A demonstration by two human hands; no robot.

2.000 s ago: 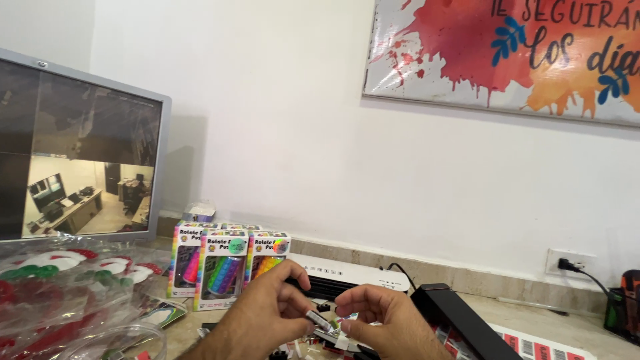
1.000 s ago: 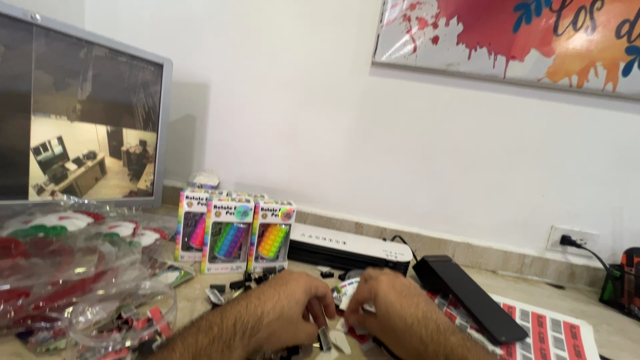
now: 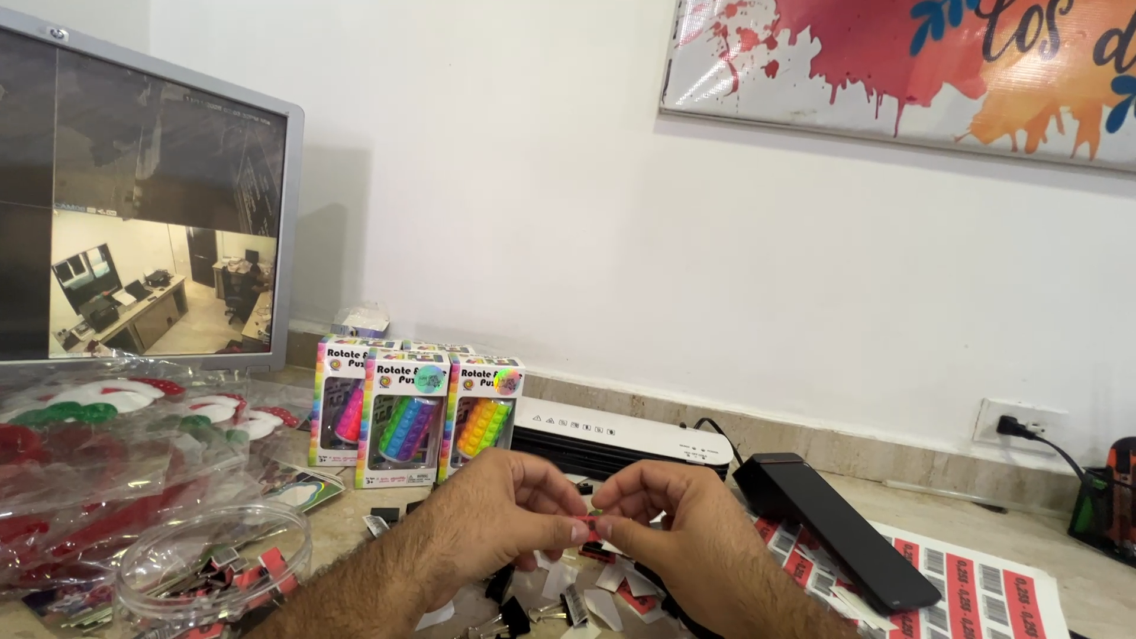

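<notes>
My left hand [image 3: 524,510] and my right hand [image 3: 652,510] meet low in the middle of the view. Between their thumbs and fingertips they pinch a small red item [image 3: 589,525], too small and covered to name surely. Below them lie black binder clips [image 3: 506,619] and small paper labels [image 3: 603,608], some white, some red. At the lower left, a round clear plastic container [image 3: 213,555] holds binder clips with red labels. Sheets of red and white barcode labels [image 3: 967,590] lie at the right, partly under a long black device [image 3: 839,532].
Boxed rotating puzzles [image 3: 406,426] stand behind my left hand, beside a white and black laminator [image 3: 621,435]. Plastic-wrapped red, green and white decorations [image 3: 115,426] lie at the left before a monitor [image 3: 169,204]. A black plug [image 3: 1016,428] sits in the wall outlet.
Both hands now hold a small red item up between the fingertips; one second ago they were lower and reached among the clips and labels.
</notes>
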